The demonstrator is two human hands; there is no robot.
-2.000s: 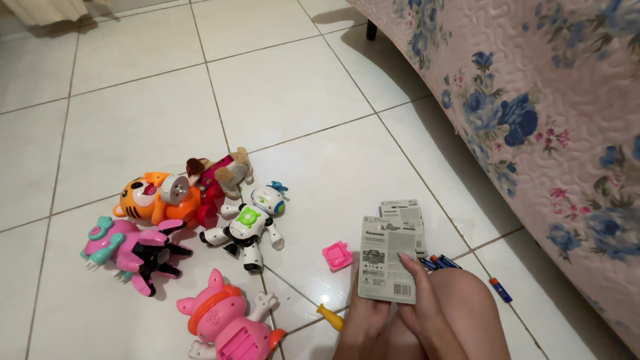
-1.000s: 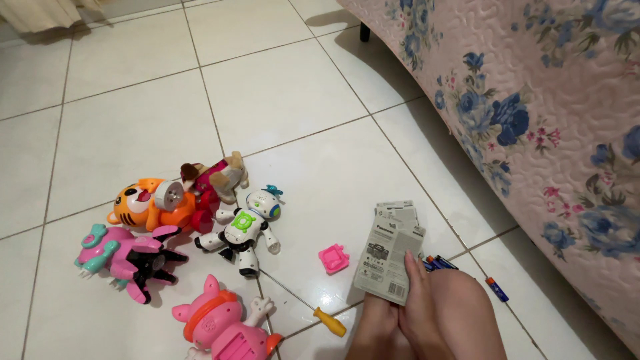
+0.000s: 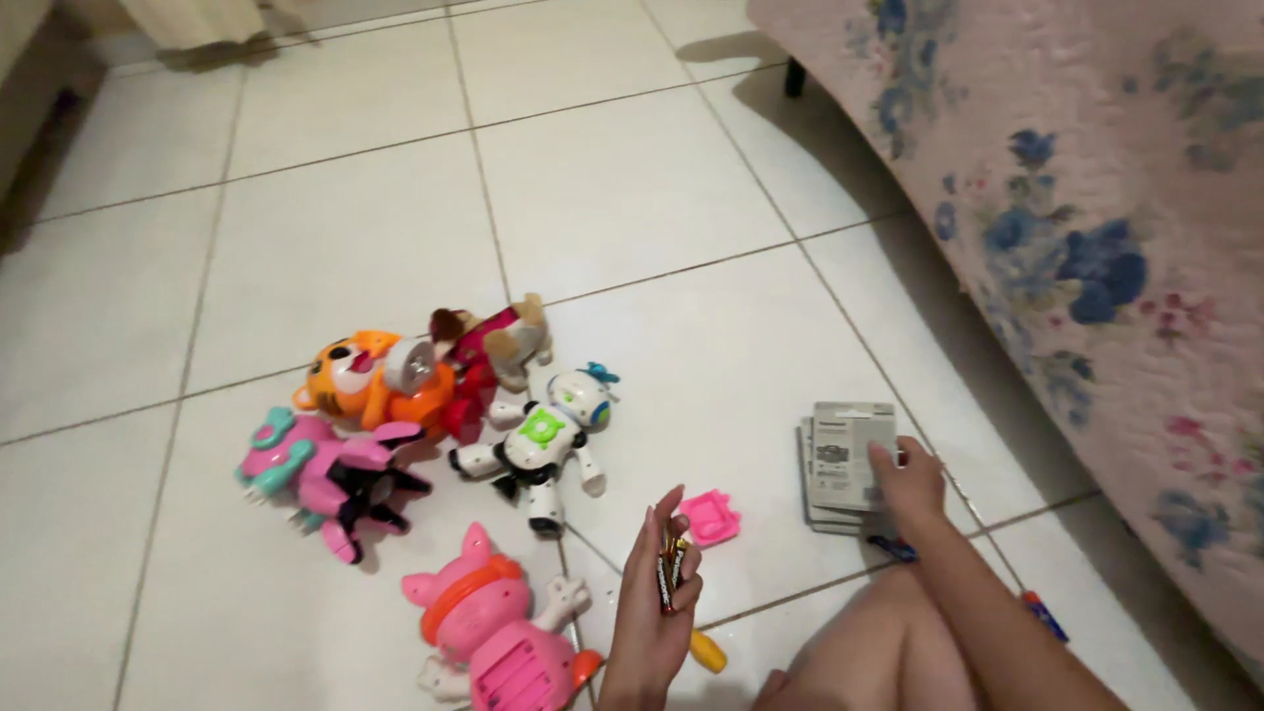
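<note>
Small cylindrical batteries (image 3: pixel 673 573) with black and gold casings lie in my left hand (image 3: pixel 657 592), its fingers curled around them. My right hand (image 3: pixel 908 484) grips a Panasonic battery blister card (image 3: pixel 849 454) by its right edge, over other cards on the floor. Between the hands and a little to the left is a pink plastic battery cover (image 3: pixel 711 518). A yellow-handled tool (image 3: pixel 707 652) lies just right of my left wrist. The pink pig-like toy (image 3: pixel 504 632) lies left of that hand, its ribbed battery compartment facing up.
A white robot toy (image 3: pixel 543 444), an orange tiger toy (image 3: pixel 380 380), a pink and teal toy (image 3: pixel 326 464) and a plush dog in red (image 3: pixel 499 341) lie on the tiles at left. Blue batteries (image 3: pixel 894 548) and a loose one (image 3: pixel 1044 614) are near my knee. A floral bedspread (image 3: pixel 1096 257) hangs at right.
My hands have moved apart. The card has gone right and down to the other cards with my right hand, and batteries now show in my left hand.
</note>
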